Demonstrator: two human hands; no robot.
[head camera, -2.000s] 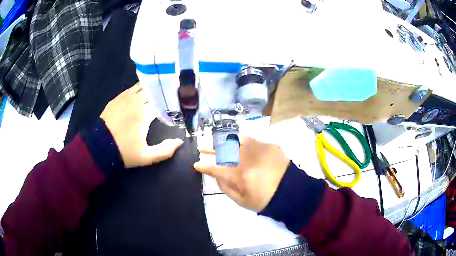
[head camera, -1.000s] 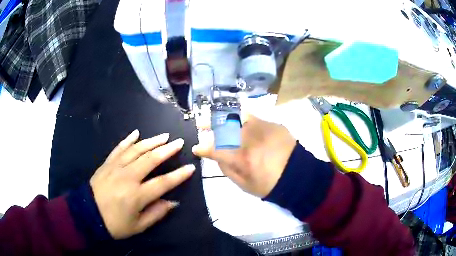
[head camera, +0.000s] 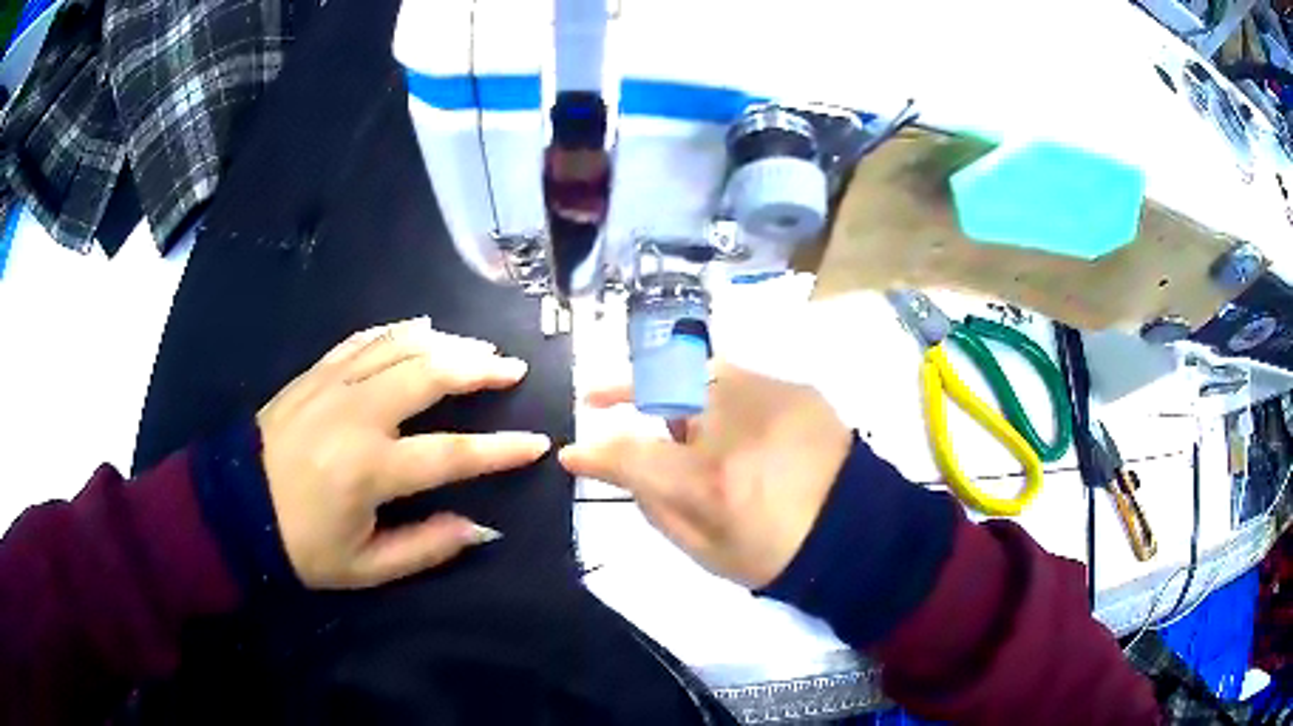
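A black fabric panel (head camera: 468, 624) lies flat on the table, left of and up to the presser foot (head camera: 556, 315) of the white sewing machine (head camera: 851, 57). My left hand (head camera: 404, 454) lies flat on the black fabric with fingers spread, holding nothing. My right hand (head camera: 716, 468) is at the fabric's right edge, below the foot, its index fingertip close to my left index fingertip. A grey cylinder (head camera: 671, 355) hides part of my right hand. I cannot tell whether the right fingers pinch the fabric edge.
Plaid fabric (head camera: 170, 114) is heaped at upper left. Shears (head camera: 978, 411) with yellow and green handles and small snips (head camera: 1127, 504) lie at right. A cardboard piece (head camera: 893, 227) with a mint-green shape (head camera: 1049, 199) is on the machine arm. A measuring tape (head camera: 794, 695) runs along the front edge.
My left hand has moved from beside the needle down the fabric, fingers spread, then slightly up again. The black fabric's lower right edge now curves leftward. My right hand stays near the foot.
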